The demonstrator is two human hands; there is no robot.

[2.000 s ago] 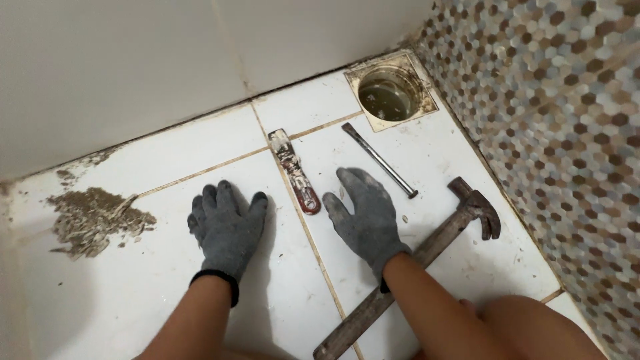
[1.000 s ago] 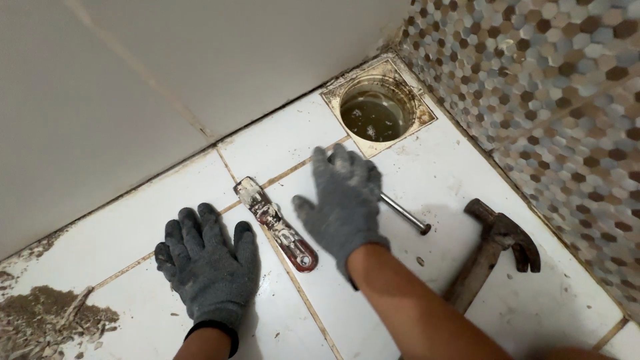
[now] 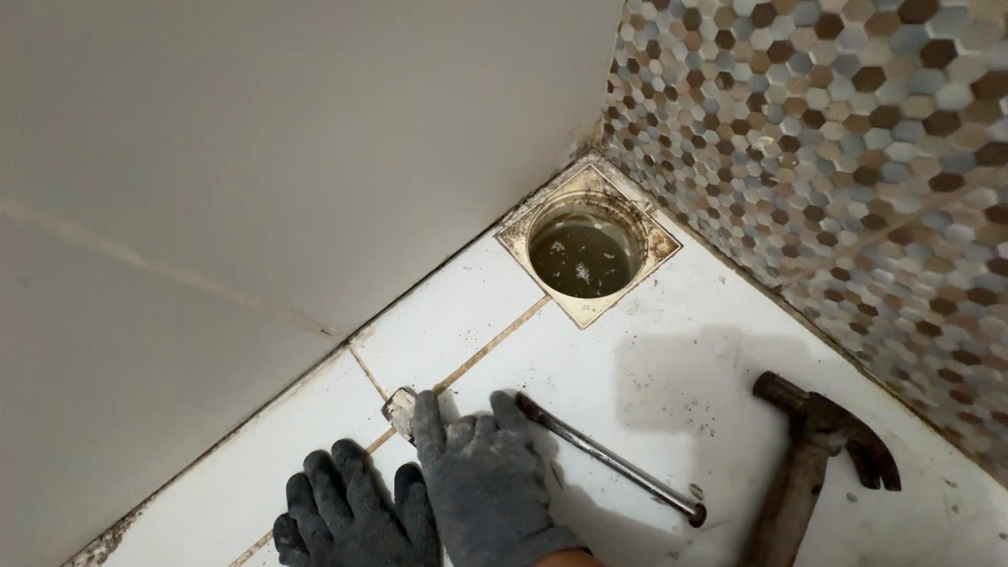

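My left hand (image 3: 358,512), in a grey work glove, lies palm down on the white tiles at the bottom, fingers apart, holding nothing. My right hand (image 3: 488,480), gloved alike, lies just right of it over a dirty scraper (image 3: 400,411); only the scraper's whitish end shows, and whether the hand grips it is hidden. Right of that hand a steel rod-like tool (image 3: 618,463) lies slantwise on the floor, its dark end near a fingertip. Further right rests a rusty claw hammer (image 3: 815,449), its handle running out of view at the bottom.
A square floor drain frame (image 3: 583,313) surrounds a round opening with murky water in the corner. A plain grey wall (image 3: 276,157) rises at the left and a hexagon mosaic wall (image 3: 827,142) at the right. Dirt lines the floor's edges.
My right hand has moved left, off the steel tool and over the scraper, close beside my left hand. The view has shifted, and the heap of debris at the left is out of sight.
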